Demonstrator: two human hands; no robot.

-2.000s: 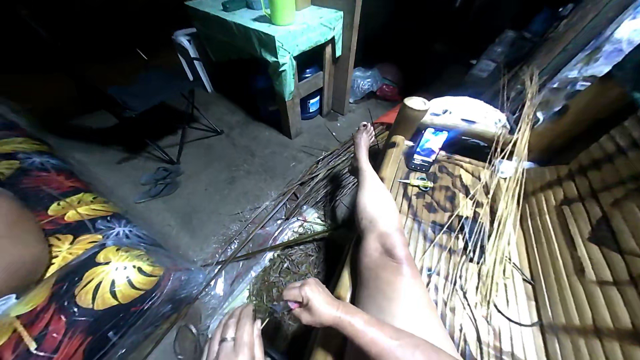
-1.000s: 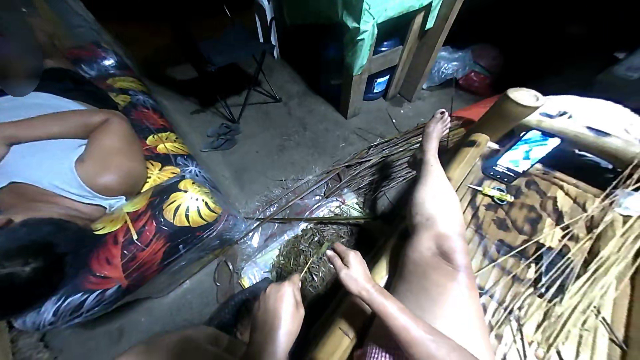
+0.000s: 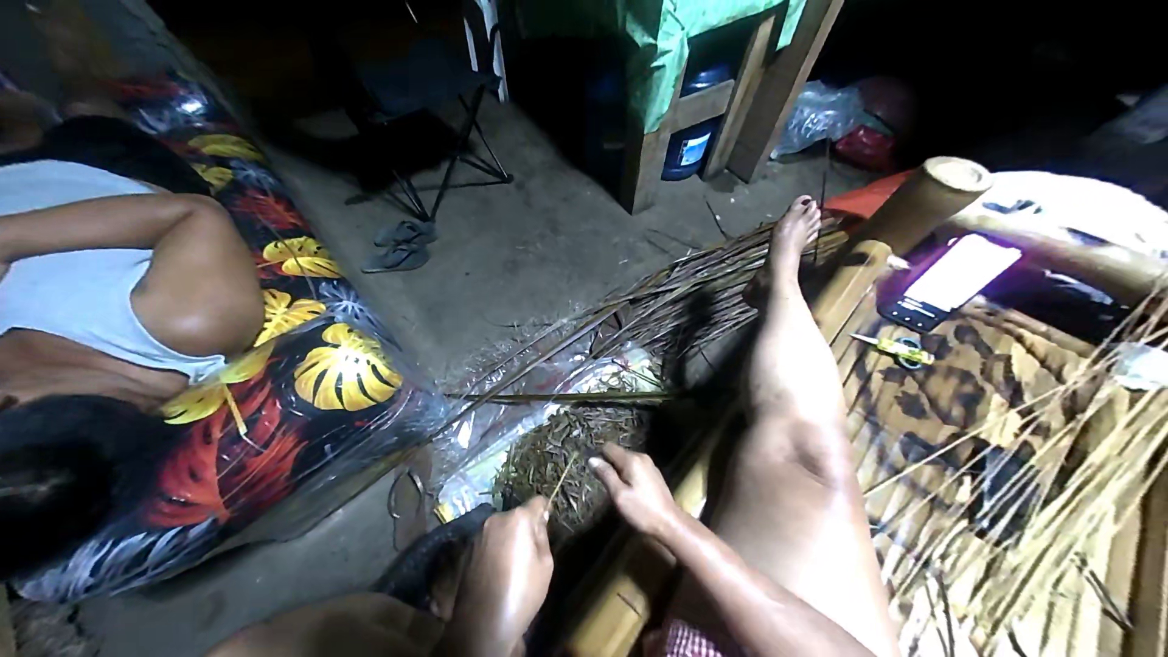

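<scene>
My left hand (image 3: 507, 557) is closed around one end of a thin pale strip (image 3: 560, 481), which sticks up and to the right from its fingers. Just right of it, my right hand (image 3: 631, 484) has its thumb and forefinger near the strip's far end; whether they pinch anything is too small to tell. Under both hands lies a heap of dark plant shavings (image 3: 547, 456) on a plastic sheet. A long stalk (image 3: 584, 398) crosses behind the heap. My bare leg (image 3: 794, 438) stretches forward along the bamboo bench.
On the bench (image 3: 849, 283) at right lie a lit phone (image 3: 954, 278), a small yellow-handled tool (image 3: 899, 350) and many long pale strips (image 3: 1049, 484). Dark stalks (image 3: 693, 283) lie on the floor. A person (image 3: 82, 265) lies on a leaf-patterned mattress (image 3: 347, 370) at left. Slippers (image 3: 401, 246) sit beyond.
Two seconds ago my hands were close together, the left one with fingers extended; now the left is closed on the strip and the right is a little apart. The view has swung left, bringing in the lying person.
</scene>
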